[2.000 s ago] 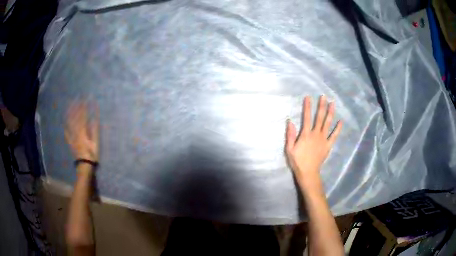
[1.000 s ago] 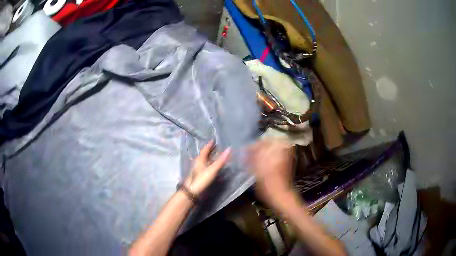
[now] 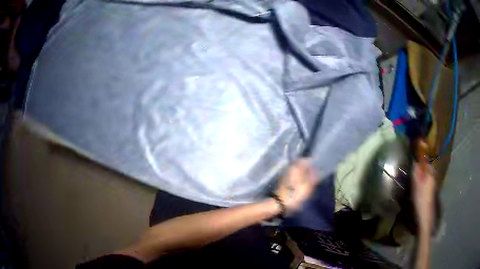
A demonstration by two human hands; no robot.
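Observation:
The grey-white interlining sheet [image 3: 173, 105] lies wide across the table, with loose folds at its right. My left hand [image 3: 297, 184] is at its near right edge, closed and blurred, with folds of the sheet running to the fingers. Navy fabric [image 3: 316, 207] shows below that hand. My right hand [image 3: 423, 178] is at the far right, blurred, around the orange-brown handle of the steam iron [image 3: 389, 171]. The iron's shiny metal body is smeared by motion, over a pale green-white cloth [image 3: 350, 178].
Blue hoses [image 3: 456, 100] hang at the right, by a blue item [image 3: 401, 94] and brown material [image 3: 423, 68]. More navy cloth [image 3: 342, 16] is bunched at the far side. A dark printed box [image 3: 337, 249] is below right. The tan table edge [image 3: 68, 147] shows at lower left.
The view has swung back left. My right hand has left the sheet and moved right to the iron. My left hand stays by the sheet's right edge, where navy fabric now shows.

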